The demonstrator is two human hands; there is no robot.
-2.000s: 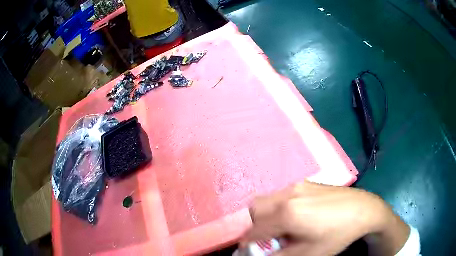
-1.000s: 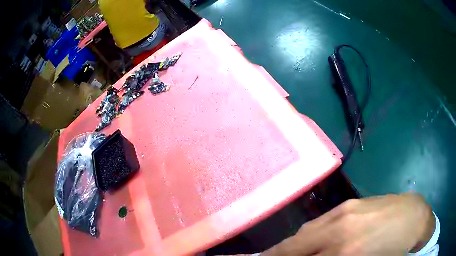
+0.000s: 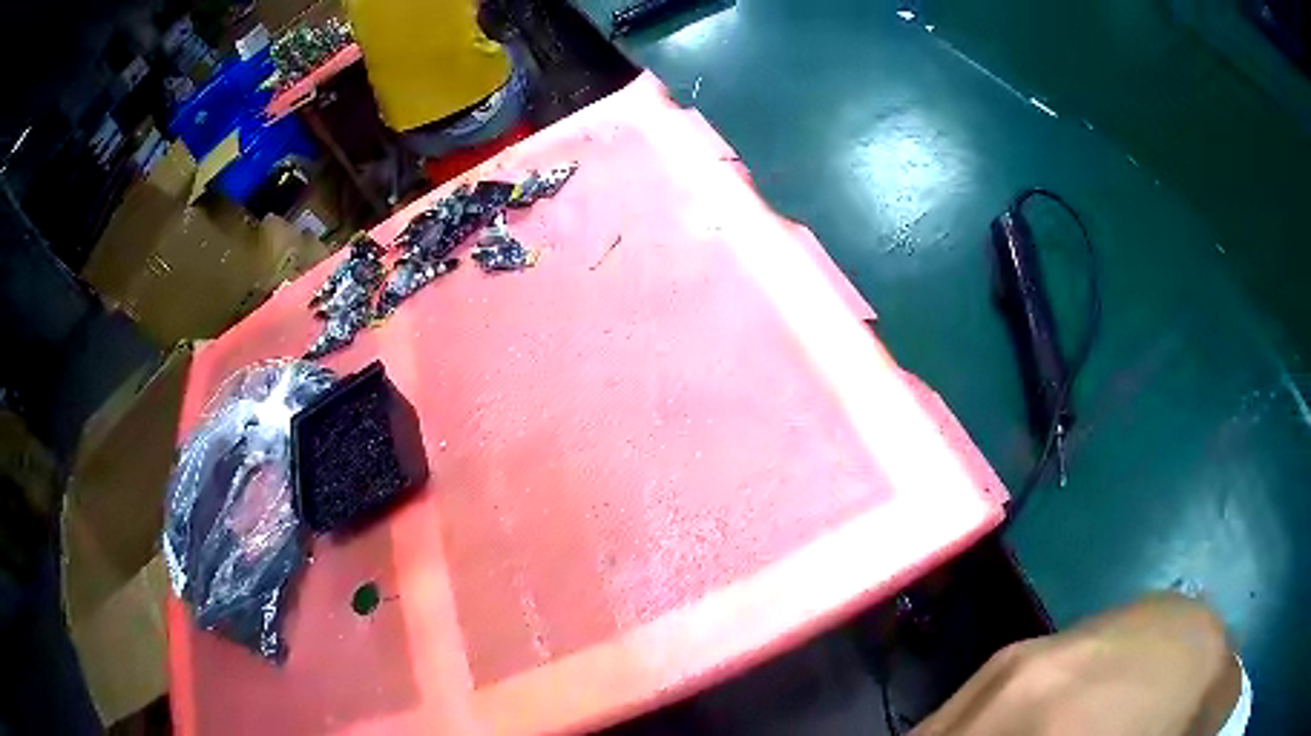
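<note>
My right hand (image 3: 1100, 676) is at the bottom right edge, blurred and cut off by the frame; its fingers are hidden, so I cannot tell whether it holds anything. My left hand is out of the picture. In front of me is the red-pink tabletop (image 3: 676, 431). A black screw tray (image 3: 360, 453) full of small dark pieces stands at its left, touching a clear plastic bag of black parts (image 3: 237, 511). Spare circuit boards (image 3: 446, 230) lie in a jumbled pile along the far edge.
A black electric screwdriver (image 3: 1032, 316) with a looped cord lies on the green bench (image 3: 920, 288) at the right. Open cartons (image 3: 187, 266) stand at the left. A person in a yellow top (image 3: 424, 65) is beyond the far edge. Dark things lie below the table's near edge.
My right hand has moved from over the table's near edge down and right, mostly out of the frame. The white and red item seen under it earlier is no longer visible.
</note>
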